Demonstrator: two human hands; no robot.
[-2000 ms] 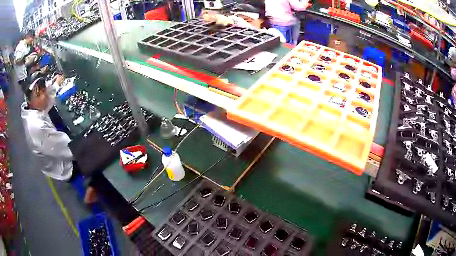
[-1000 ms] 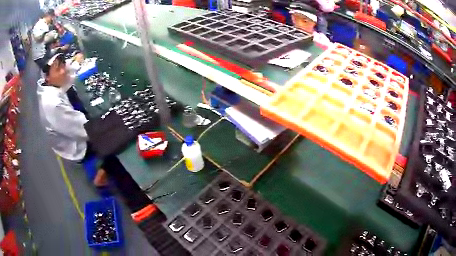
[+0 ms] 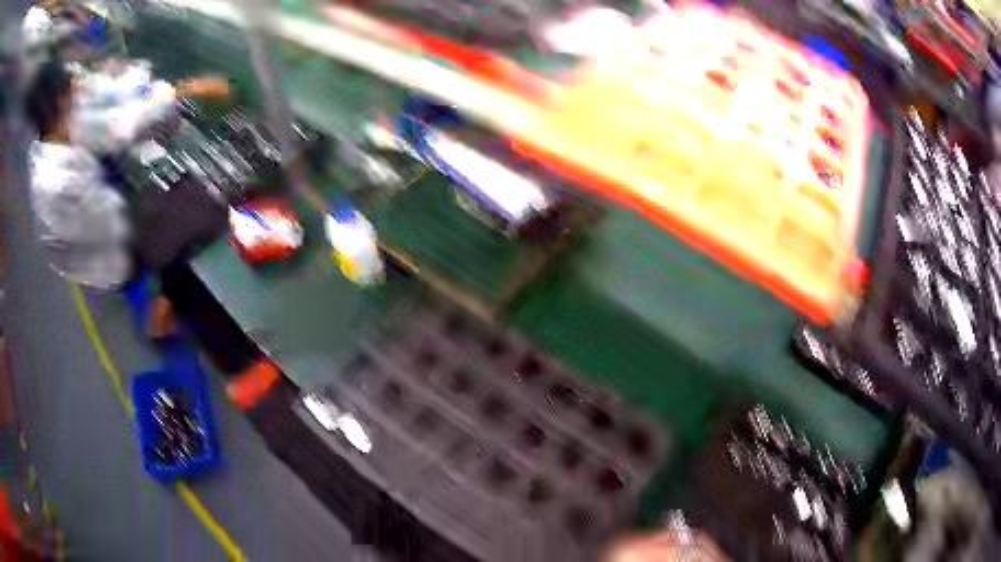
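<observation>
The picture is heavily blurred. A black compartment tray (image 3: 379,445) lies on the green-matted bench at the bottom centre, with dark square units in its pockets. Two bright white glints show near its left corner. A skin-coloured patch (image 3: 664,547), which looks like part of one of my hands, is cut off by the bottom edge beside this tray. I cannot tell which hand it is or whether it holds anything. A small shiny metal piece shows beside it. A dark tray with clipped pieces (image 3: 708,472) lies to the right of the black compartment tray.
An orange compartment tray (image 3: 659,181) sits on the raised shelf, with a dark clip tray (image 3: 878,329) at right. A squeeze bottle (image 3: 353,247) and red container (image 3: 266,233) stand behind-left. A blue bin (image 3: 176,428) is on the floor. A person in white (image 3: 82,209) is at left.
The view has swung, so the bench things sit higher and further left. More of the right-hand clip tray shows at the bottom. The skin-coloured patch has appeared at the bottom edge.
</observation>
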